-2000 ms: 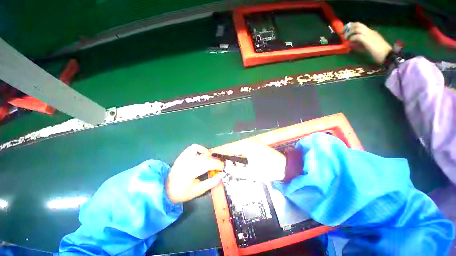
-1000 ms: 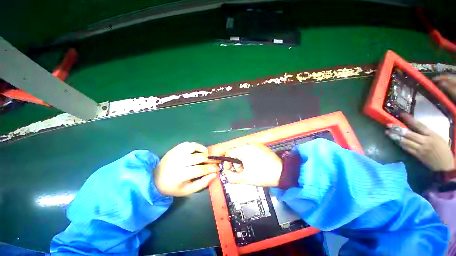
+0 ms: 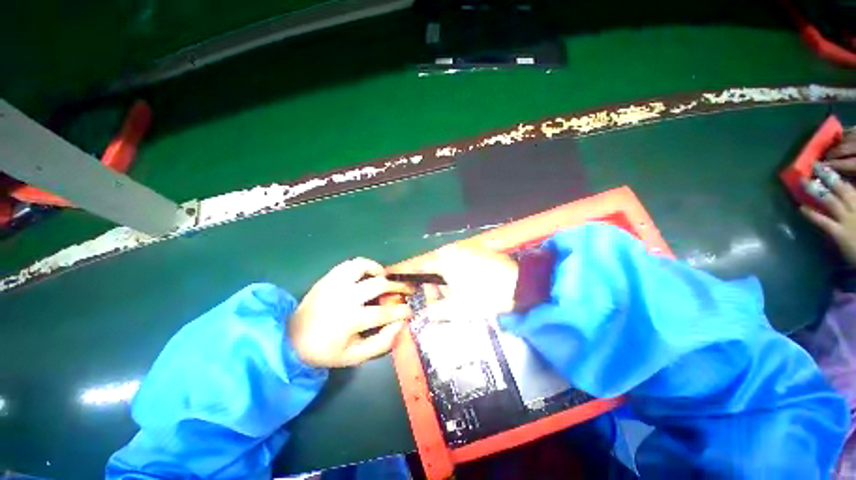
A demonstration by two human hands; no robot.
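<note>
An open black tablet [image 3: 479, 403] lies in a red frame [image 3: 427, 433] on the dark green bench. Its mainboard [image 3: 462, 368] shows at the left, with the silvery battery [image 3: 530, 373] beside it. My right hand [image 3: 469, 284] is over the tablet's upper left corner, shut on a thin dark stick-like tool [image 3: 416, 278]. My left hand [image 3: 345, 316] is at the frame's left edge, fingertips pinched at the same corner close to my right fingertips. A tiny dark part [image 3: 418, 301] shows between the hands. Glare washes out both hands; what the left fingertips hold is not clear.
A dark strip mat [image 3: 521, 187] lies beyond the frame. A chipped edge strip [image 3: 375, 167] divides bench and conveyor. A black tablet [image 3: 490, 37] lies on the belt. A metal post [image 3: 89, 173] stands at left. Another person's hand [image 3: 835, 208] holds a red frame [image 3: 809, 161] at right.
The neighbour's frame came from the belt onto the bench, then moved toward the right edge of view. My hands stay at the tablet's corner, with small finger shifts. The view has shifted slightly.
</note>
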